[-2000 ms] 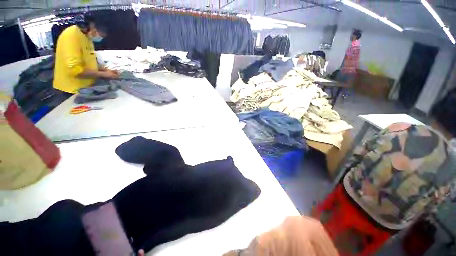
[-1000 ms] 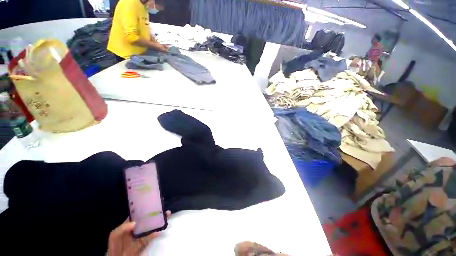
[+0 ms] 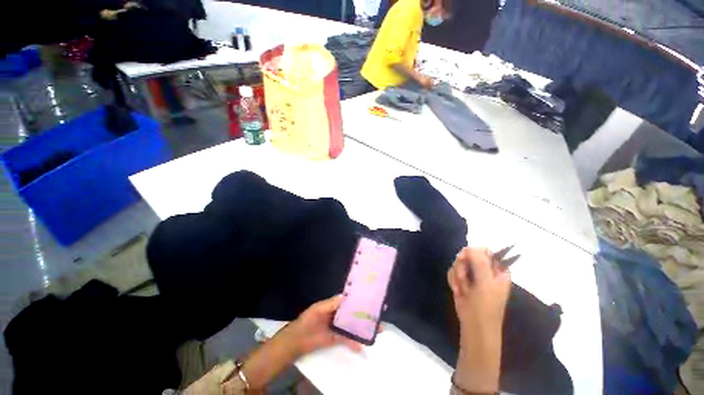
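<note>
My left hand (image 3: 318,325) holds a smartphone (image 3: 367,290) upright with its pink-white screen lit, above the near part of the table. My right hand (image 3: 480,287) is closed on small dark snips (image 3: 503,256), whose two pointed blades stick out past the fingers to the right. Black trousers (image 3: 286,247) lie heaped across the white tabletop, under and behind the phone, with one rounded end pointing up. The phone and both hands cover parts of the cloth.
A yellow-and-red bag (image 3: 302,108) and a green-labelled bottle (image 3: 251,116) stand at the table's far edge. A blue bin (image 3: 89,181) is on the floor at left. Black garments (image 3: 85,347) lie lower left. A person in yellow (image 3: 395,46) handles grey trousers (image 3: 462,119); orange-handled scissors (image 3: 378,112) lie nearby.
The view has swung left, bringing the blue bin in. My left hand still holds the phone. My right hand, only partly seen low before, is now raised over the trousers with the snips showing.
</note>
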